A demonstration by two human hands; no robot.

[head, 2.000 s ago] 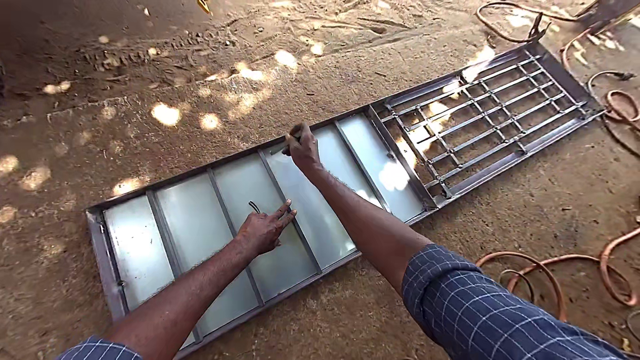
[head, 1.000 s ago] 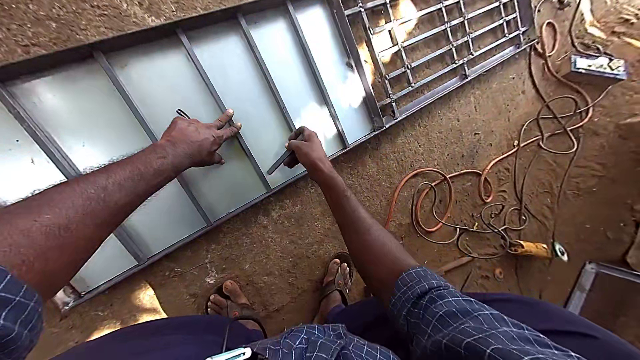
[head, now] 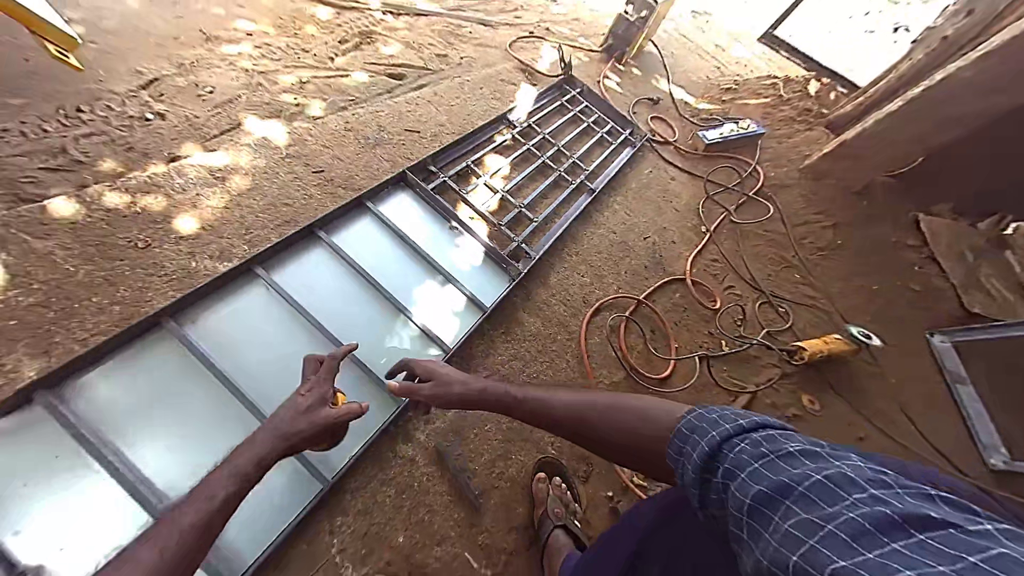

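Observation:
A long steel door frame (head: 264,254) lies on the ground, with sheet-metal panels (head: 216,400) between crossbars and a barred grille (head: 536,168) at its far end. Above the panels is my left hand (head: 324,400), its index finger extended, with a small yellow-orange object (head: 339,398) partly hidden in its curled fingers. Close on its right, my right hand (head: 424,384) hovers at the frame's near edge, fingers apart and nothing seen in it. A dark flat metal piece (head: 458,476) rests on the soil below the right hand.
Orange and black cables (head: 688,280) coil on the soil at right, near a yellow angle grinder (head: 828,347) and a blue power box (head: 730,133). A second metal frame (head: 964,392) lies at far right. My sandaled foot (head: 558,504) is beside the door frame.
My right hand held a dark flat piece one second ago; it now holds nothing visible, and a similar piece lies on the ground. The view has shifted, showing more of the right side.

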